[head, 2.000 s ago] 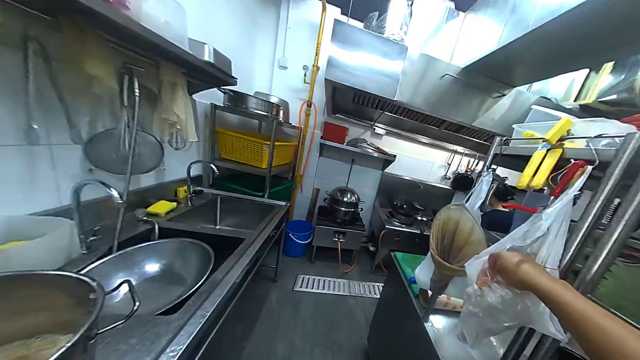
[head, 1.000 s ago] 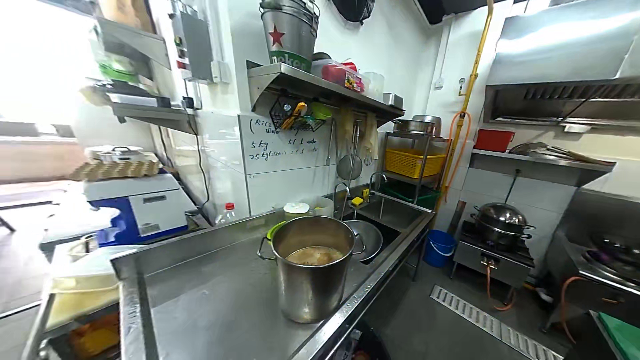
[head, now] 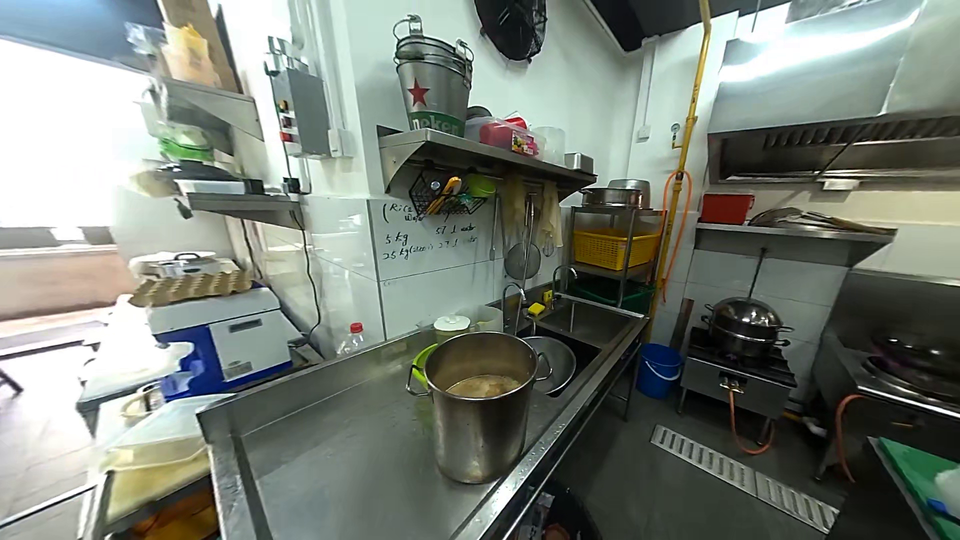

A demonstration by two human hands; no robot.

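Neither my left hand nor my right hand shows at this moment. A tall stainless steel stockpot (head: 481,427) with side handles stands upright on the steel sink counter (head: 337,450), with pale cloudy liquid (head: 484,386) inside. Behind it are a lidded plastic container (head: 452,326) and a green bowl or lid (head: 422,365), partly hidden by the pot. To its right, a large metal bowl (head: 551,364) rests in the sink, near the taps and a yellow sponge (head: 535,308).
A wall shelf (head: 487,154) with metal buckets (head: 433,86) hangs above the counter. Right of the sink stand a rack with a yellow basket (head: 611,250), a blue bucket (head: 660,370) and a stove with a covered wok (head: 746,322). A floor drain grate (head: 742,478) crosses the floor.
The view has swung far left. Two seconds ago a hand at the right held a clear plastic bag beside a brown cloth strainer; neither shows now.
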